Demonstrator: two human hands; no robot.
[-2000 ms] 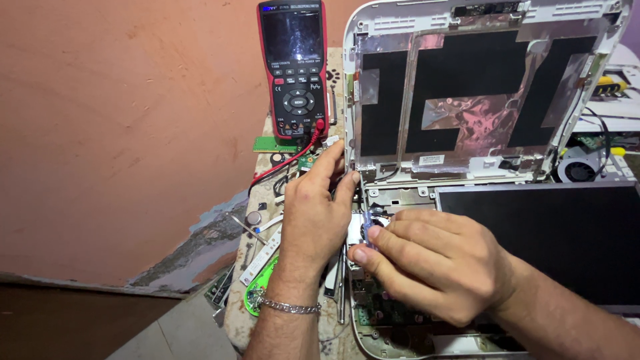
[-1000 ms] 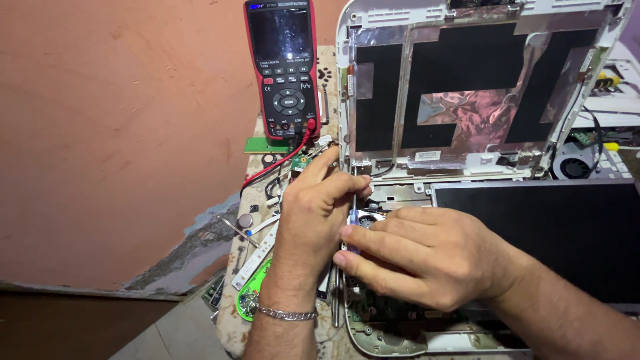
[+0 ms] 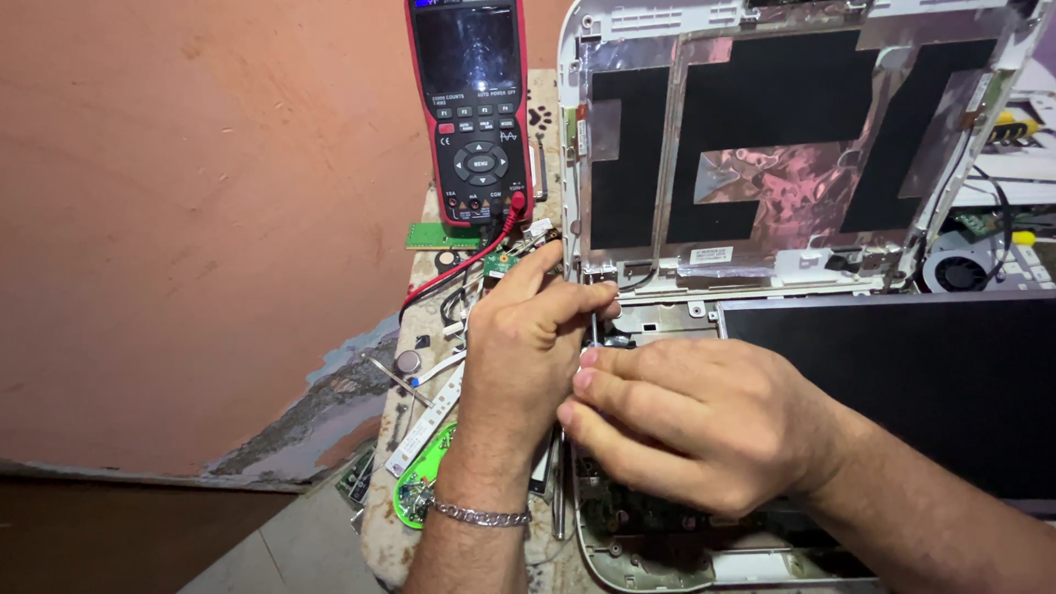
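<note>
An opened laptop lies in front of me, its white display lid (image 3: pixel 685 280) raised and lined with foil and black sheets. A dark display panel (image 3: pixel 907 388) rests over the right part of its base (image 3: pixel 615 561). My right hand (image 3: pixel 701 421) pinches a thin screwdriver (image 3: pixel 594 328), mostly hidden by the fingers, with its metal shaft pointing toward the left hinge area. My left hand (image 3: pixel 532 346) is at the lid's lower left corner, thumb and fingertips close to the shaft's far end. Whether those fingertips grip anything is hidden.
A red and black multimeter (image 3: pixel 478 124) with red and black leads stands behind my left hand. A green tray of screws (image 3: pixel 412 491), a white strip (image 3: pixel 429 421), a coin cell (image 3: pixel 408 360) and a green circuit board (image 3: pixel 441 236) lie at left. A cooling fan (image 3: pixel 957 271) sits at far right.
My right hand stays at the left hinge area with the screwdriver, its fingers slightly shifted. My left hand remains by the lid's corner.
</note>
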